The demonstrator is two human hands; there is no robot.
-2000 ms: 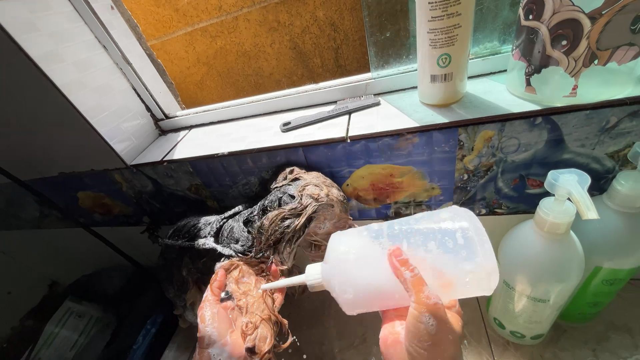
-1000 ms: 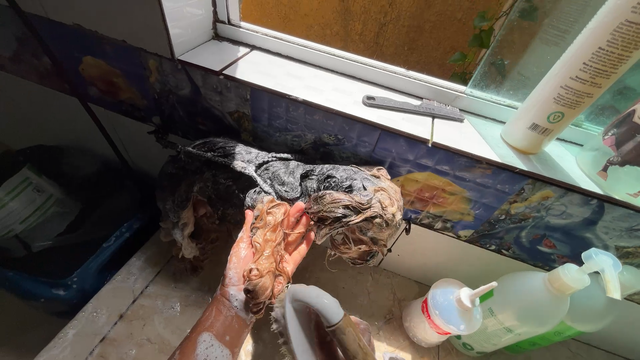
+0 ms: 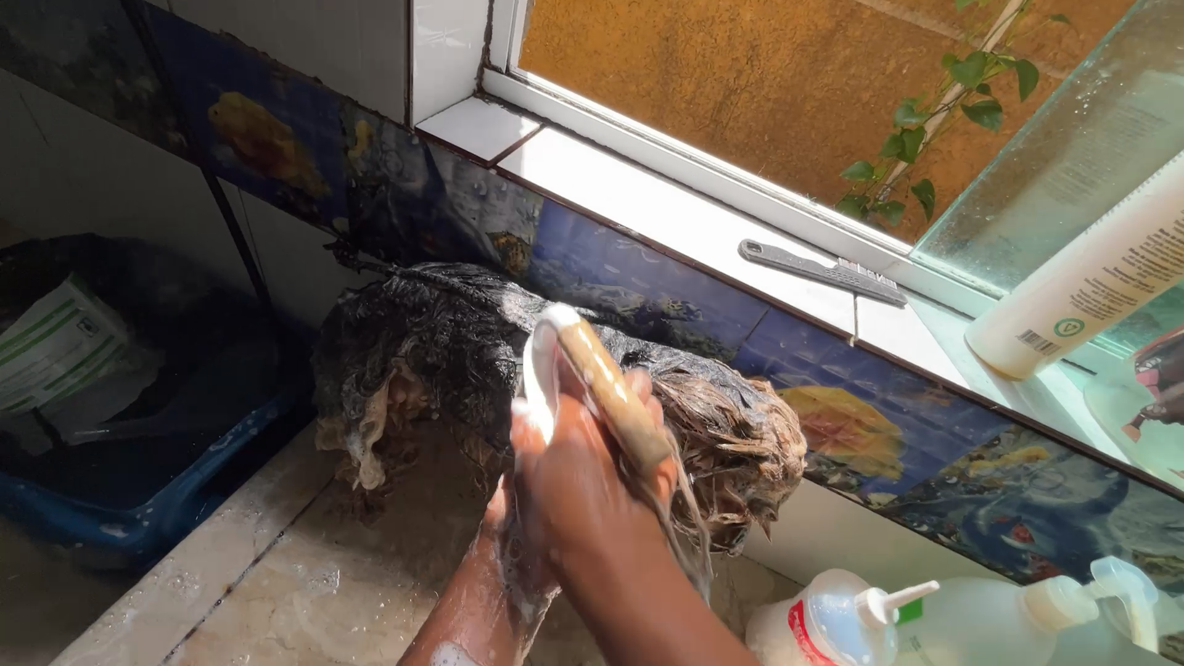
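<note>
A wet, dark-coated dog [image 3: 444, 324] with tan hair on its head stands on the tiled counter along the wall. In front of its body, my right hand [image 3: 592, 472] is closed around a soapy brush [image 3: 610, 398] with a tan back and a white edge. My left hand [image 3: 518, 518] is beside and partly under the right one, at the dog's near side; its fingers are largely hidden, so its hold cannot be told. Suds cover both hands and wrists. Long wet strands hang beside my right hand.
A grey comb-like brush [image 3: 823, 270] and a white bottle [image 3: 1082, 277] are on the window sill. A nozzle bottle [image 3: 823, 620] and a pump bottle [image 3: 980, 620] stand at the lower right. A blue tub [image 3: 157, 518] holding a bag is at left.
The squeeze bottle was in my right hand two seconds ago and now stands at the lower right. My right hand has brought the brush up to my left hand, which earlier held out the dog's wet hair.
</note>
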